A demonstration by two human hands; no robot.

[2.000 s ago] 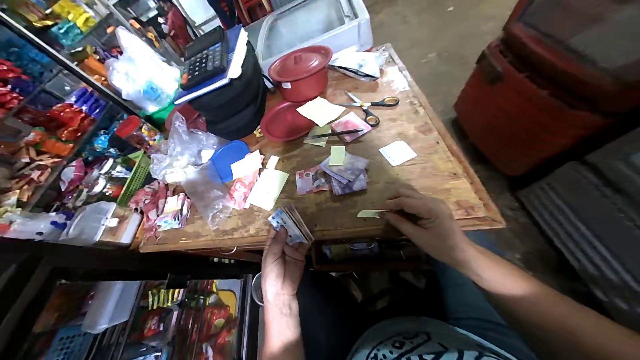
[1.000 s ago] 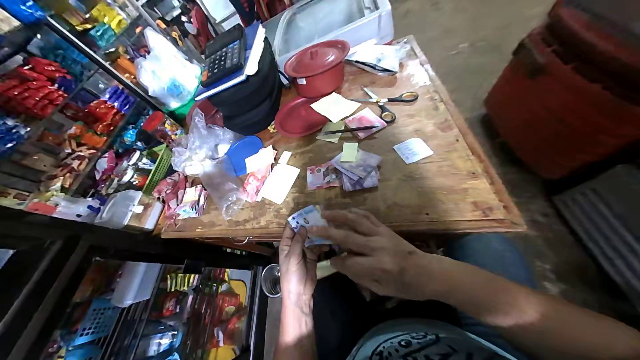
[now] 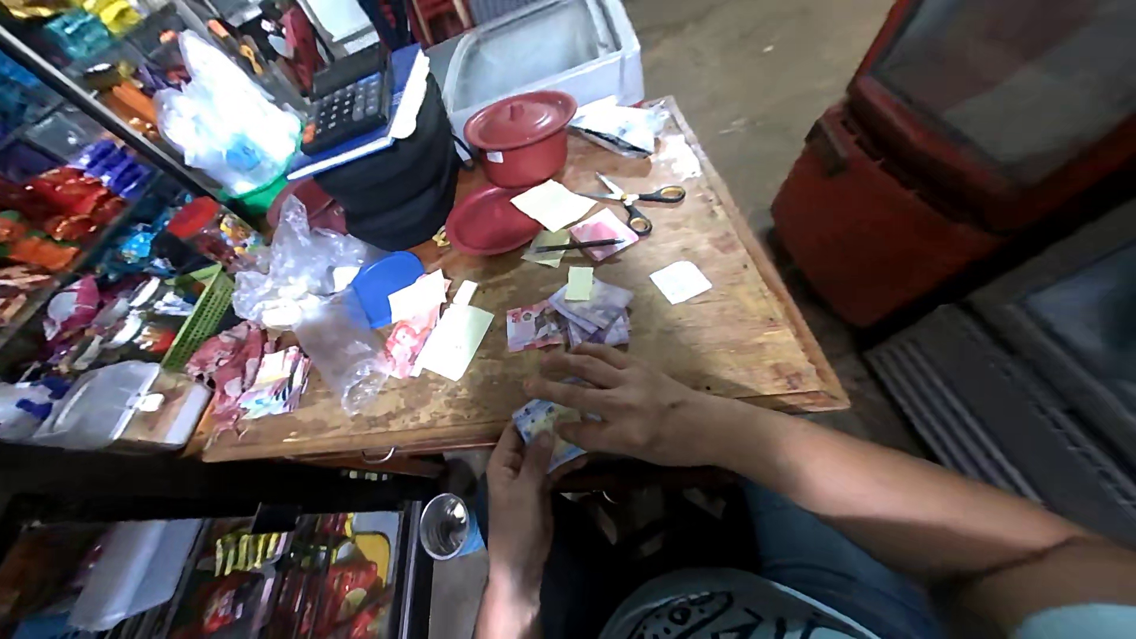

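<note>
My left hand [image 3: 519, 484] grips a small stack of blue banknotes [image 3: 546, 426] at the near edge of the wooden table [image 3: 710, 355]. Over the same notes lies my right hand [image 3: 621, 404], palm down with its fingers spread; whether it grips one is hidden. Just beyond my hands are purple banknotes [image 3: 608, 306] with a small yellow paper slip [image 3: 579, 283] on them, and a red banknote [image 3: 532, 326] beside them. Left of these, a pale paper sheet [image 3: 457, 342] overlaps other red notes [image 3: 413, 337]. A white slip [image 3: 681, 281] lies to the right.
Scissors [image 3: 635, 197], a black pen [image 3: 577, 245], a red lidded pot [image 3: 524, 142] and a red dish [image 3: 493, 220] stand or lie farther back. A calculator [image 3: 351, 111] tops a black bag [image 3: 395, 186]. Plastic bags [image 3: 311, 275] lie left. A clear cup [image 3: 446, 525] is below the table's edge.
My right hand has moved left from the table's near right part, where it held a small yellowish paper, to the banknotes in my left hand. That paper is no longer visible there.
</note>
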